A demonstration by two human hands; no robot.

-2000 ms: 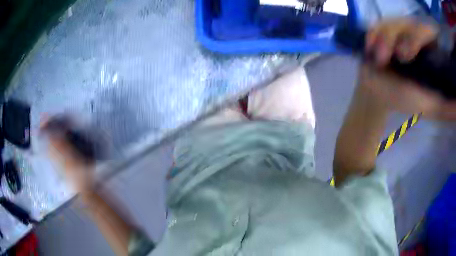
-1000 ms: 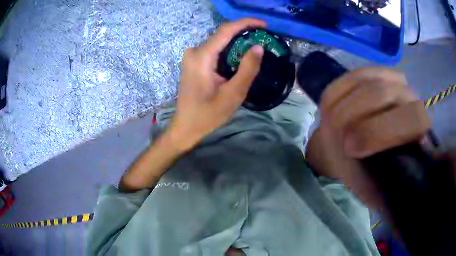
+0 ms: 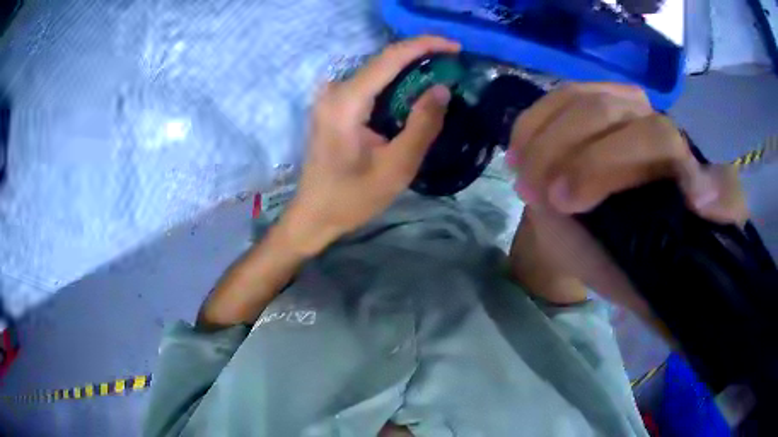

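My left hand (image 3: pixel 362 154) is closed on the round black housing (image 3: pixel 448 162), fingers behind its far edge and thumb over its face. A green circuit board (image 3: pixel 418 85) shows in the upper part of the housing, partly under my thumb. My right hand (image 3: pixel 606 154) grips the black electric screwdriver (image 3: pixel 674 256). The tool's dark nose is at the upper right of the housing, over or against it. The bit and any screw cannot be made out. Both hands are slightly blurred.
The blue tray (image 3: pixel 546 60) is just beyond the housing, with a white object and dark bits in it. The bench under shiny film (image 3: pixel 153 136) lies to the left. Yellow-black tape (image 3: pixel 102 388) runs on the grey floor. A blue crate (image 3: pixel 691 397) is at the lower right.
Since two seconds ago, my left hand has come from the far left to the centre with the housing. In the last second, the screwdriver nose has moved left onto or over the housing.
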